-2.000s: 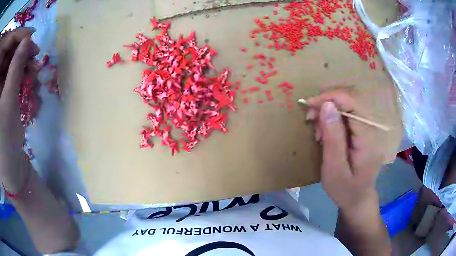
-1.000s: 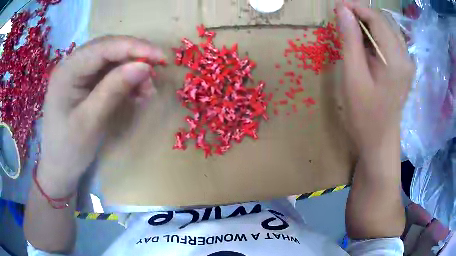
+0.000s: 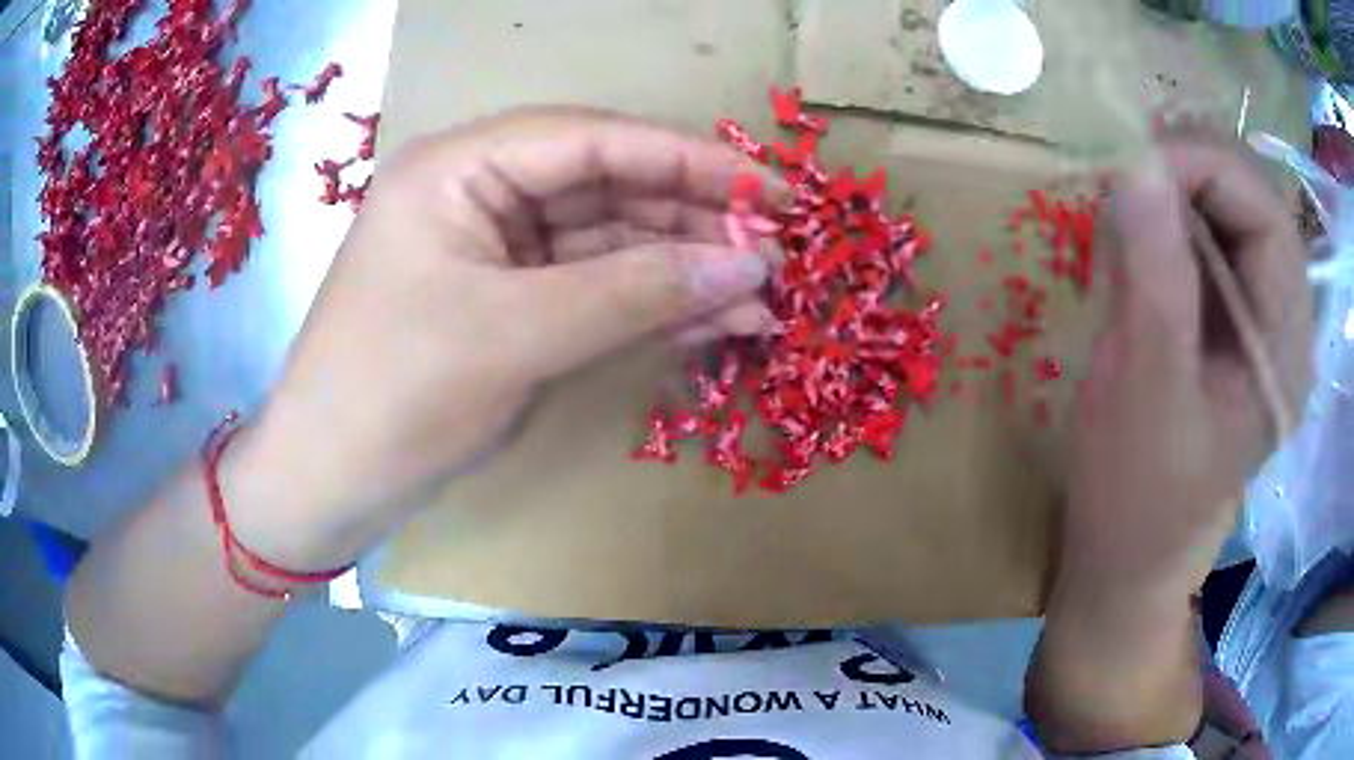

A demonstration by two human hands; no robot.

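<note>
My left hand (image 3: 490,282) holds a red and pink figurine (image 3: 747,211) between thumb and fingertips, over the left edge of the figurine pile (image 3: 846,327) on the cardboard. My right hand (image 3: 1173,312) is at the right, slightly blurred, and holds a pale thin wooden stick (image 3: 1244,319). The stick's tip is too blurred to make out. Tiny red parts (image 3: 1066,230) lie scattered between the pile and my right hand, which hides some of them.
A white round cap (image 3: 991,43) lies at the top of the cardboard sheet (image 3: 653,557). A larger dark red pile (image 3: 141,178) and a tape roll (image 3: 54,374) are on the metal table at left. Clear plastic bags (image 3: 1307,490) are at the right edge.
The view has shifted left. My left hand came in from the left pile with a figurine and is now closer to the central pile. My right hand moved up, then slightly down, keeping the stick.
</note>
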